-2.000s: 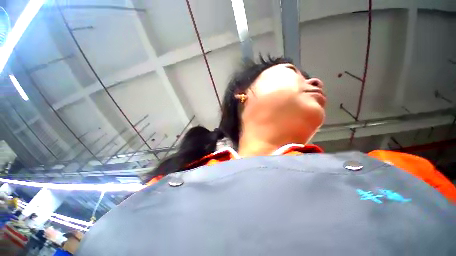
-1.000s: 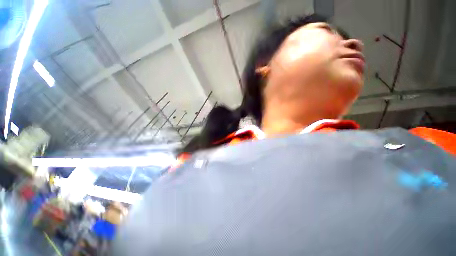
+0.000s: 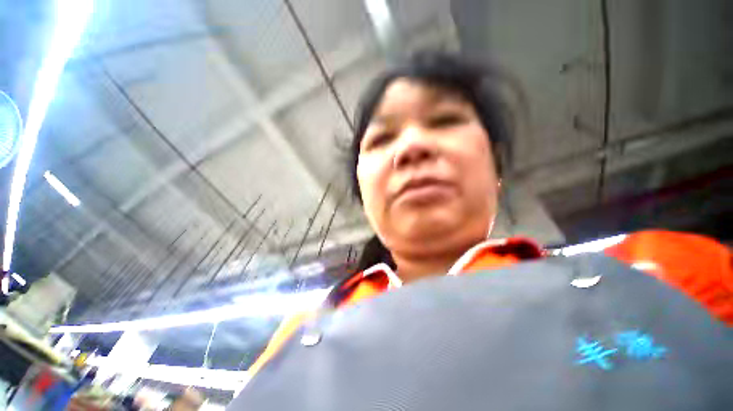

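No hand is in view. Nearest in front of the camera is a grey apron [image 3: 466, 345] with two metal snaps [image 3: 586, 282] and blue stitched or printed marks [image 3: 619, 350] on its chest. It is worn by a person [image 3: 430, 177] in an orange top with a white-edged collar. The camera looks steeply up at this person, whose head is near the middle of the picture. No cloth piece or tool shows.
A pale ceiling with beams [image 3: 257, 112] and thin pipes fills the upper picture. Bright light strips [image 3: 40, 104] run at the left. A fan [image 3: 8, 128] is cut off by the left edge. Blurred workshop items [image 3: 48, 389] show at the lower left.
The person's head has turned from facing right to facing the camera. The view has shifted, and the head and apron sit lower and further left than one second ago.
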